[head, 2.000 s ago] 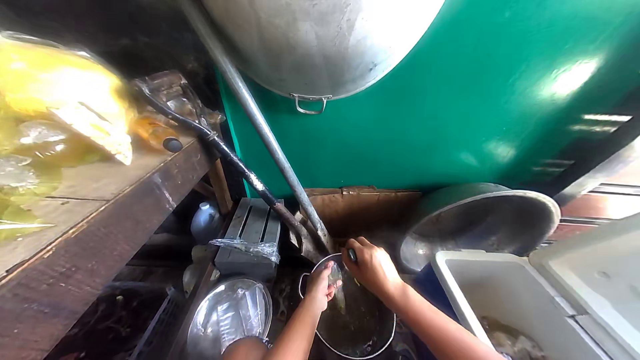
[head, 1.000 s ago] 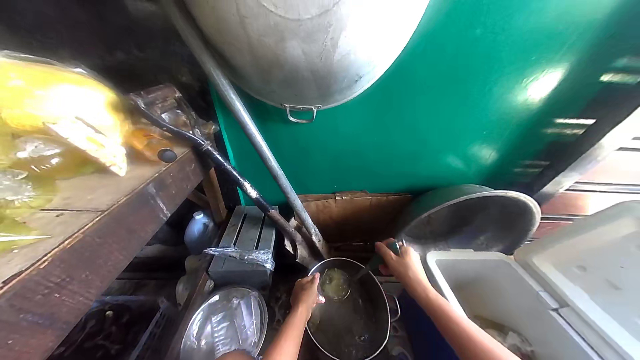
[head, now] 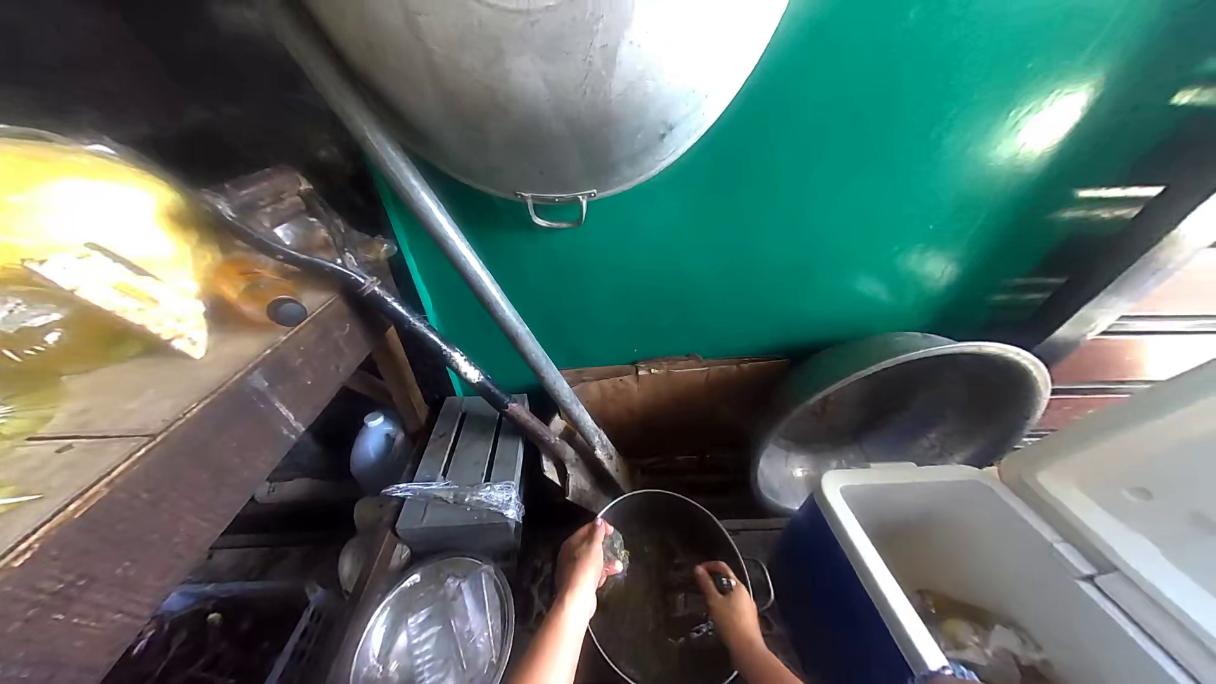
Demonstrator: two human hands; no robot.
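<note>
A metal pot (head: 655, 589) with a loop handle stands low at the bottom centre, with dark, murky contents. At its left rim my left hand (head: 581, 560) holds a small, greyish-green wet item (head: 616, 553) that I cannot identify. My right hand (head: 727, 603) is over the right part of the pot, closed around a dark handle (head: 724, 583). The tool's far end is mostly hidden; something shiny shows below and left of the fist, inside the pot.
An open blue-and-white cooler (head: 855, 541) with contents stands right. Behind it leans a large metal basin (head: 1026, 380). Long metal poles (head: 456, 247) slant down beside a grey slatted crate (head: 465, 527). A round metal lid or tray (head: 503, 608) lies lower left, near a wooden table (head: 218, 418). A big pot (head: 541, 114) hangs above.
My right hand has moved from the pot's upper right edge down over its inside, still holding the dark handle. My left hand remains at the left rim.
</note>
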